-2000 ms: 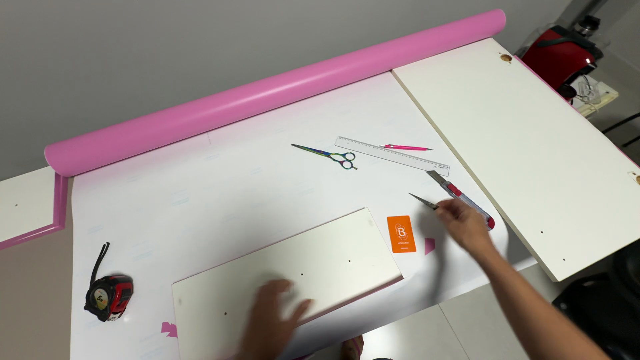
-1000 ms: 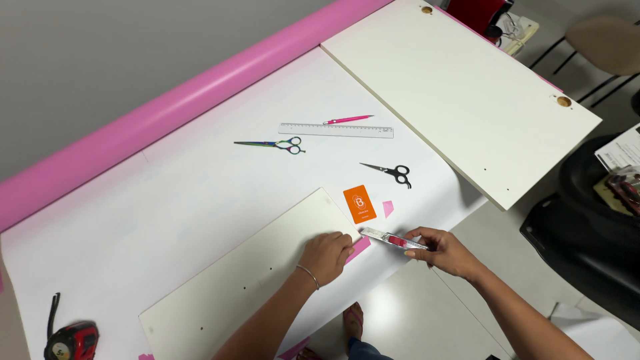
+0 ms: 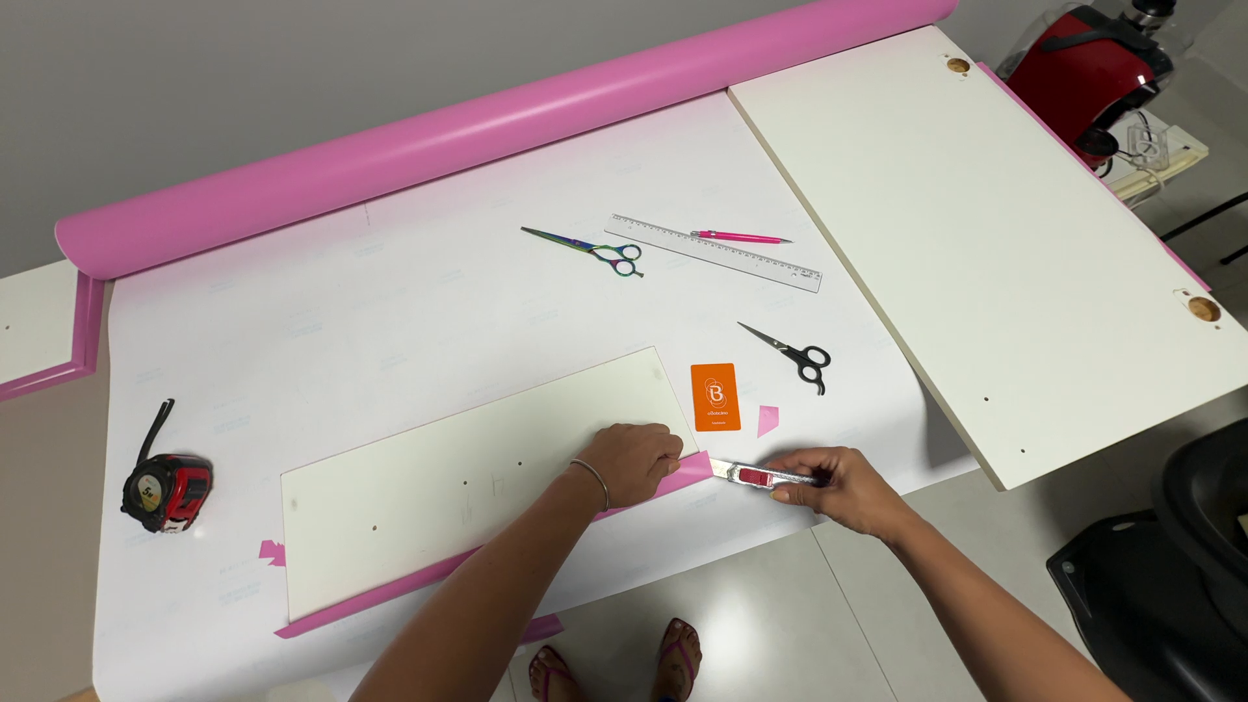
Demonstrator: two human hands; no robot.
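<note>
My right hand (image 3: 838,486) holds a utility knife (image 3: 760,476) with a red slider, its blade at the end of a pink vinyl strip (image 3: 694,469). The strip runs along the near edge of a white board (image 3: 419,468). My left hand (image 3: 632,463) rests on the board's right end, its fingers bent at the strip; whether they pinch it is not clear. Right of the board lie an orange card (image 3: 716,397), a pink scrap (image 3: 768,420) and black-handled scissors (image 3: 799,359). Farther back are multicoloured scissors (image 3: 590,250), a clear ruler (image 3: 721,255) and a pink pen (image 3: 743,237).
A long pink vinyl roll (image 3: 439,117) lies along the back of the white backing paper (image 3: 390,322). A tape measure (image 3: 168,492) sits at left. A large white panel (image 3: 1014,234) covers the right side, with a black chair (image 3: 1150,575) below it.
Two seconds ago the small scissors were at my right hand and the knife lay on the paper; now the scissors lie there and the knife is in my hand. My left hand has moved to the board's right end.
</note>
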